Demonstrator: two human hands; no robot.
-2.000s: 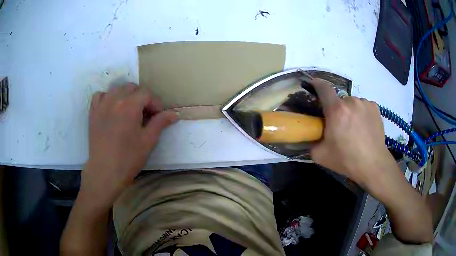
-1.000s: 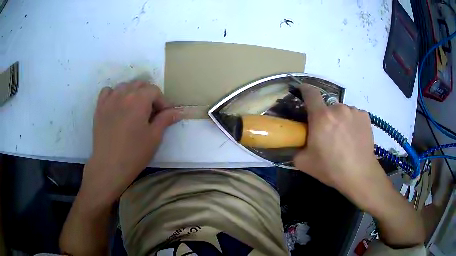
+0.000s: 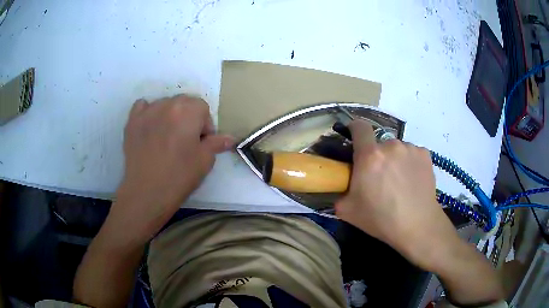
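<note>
A khaki fabric piece (image 3: 289, 90) lies flat on the white table. The steam iron (image 3: 313, 135), silver with a yellow-orange handle, rests over its near long side and covers the right and middle of that edge. My right hand (image 3: 391, 180) is closed on the back of the iron's handle. My left hand (image 3: 171, 147) is at the fabric's near left corner, thumb and fingertips close to the iron's tip. Its curled fingers hide whether it pinches or only presses the corner. The folded edge is hidden by the iron and thumb.
A stack of khaki strips (image 3: 18, 96) lies at the table's left edge. A dark pad with reddish marks (image 3: 486, 78) lies at the right. Blue hoses (image 3: 460, 174) run from the iron's back past the right edge. The white table's near edge (image 3: 60, 187) is close to my body.
The iron in my right hand has slid left along the fabric's near edge to the left hand. In the picture, fabric, stack and pad have shifted right and down with the view.
</note>
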